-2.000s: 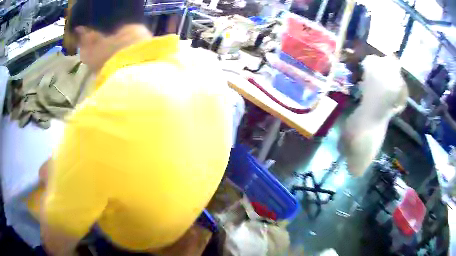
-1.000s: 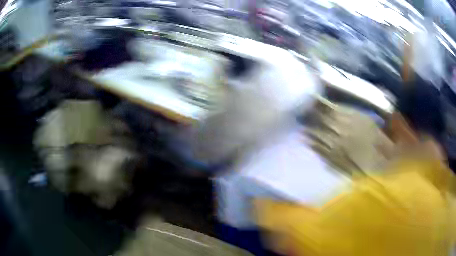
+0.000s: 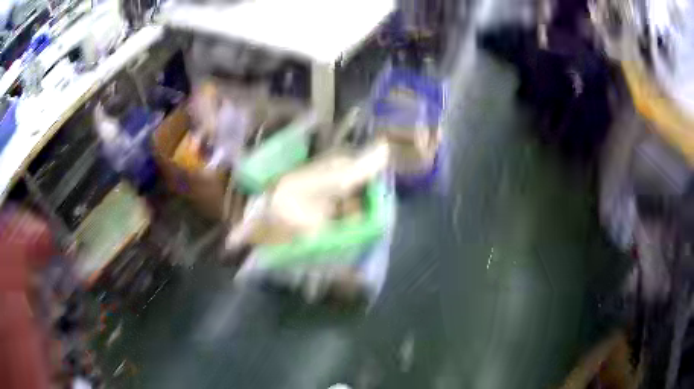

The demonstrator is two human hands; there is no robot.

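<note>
Neither of my hands is in view, and the view is blurred. Nearest in front of me on the floor stands a green crate point(image 3: 327, 243). A khaki-tan cloth heap point(image 3: 304, 199) lies in it and spills over its left side. A paler green box or crate point(image 3: 275, 158) is just behind it. A blue crate point(image 3: 409, 110) stands farther back, with something tan in it.
A dark green floor point(image 3: 487, 266) runs ahead. A white table point(image 3: 281, 26) is at the top, another long table point(image 3: 65, 99) at the left. A brown carton point(image 3: 173, 148) stands under them. A dark-clothed person point(image 3: 567, 76) is at the upper right, beside an orange-edged table point(image 3: 654, 106).
My view has swung away from the person in yellow and the white table with khaki cloth. It now shows the floor with the green and blue crates.
</note>
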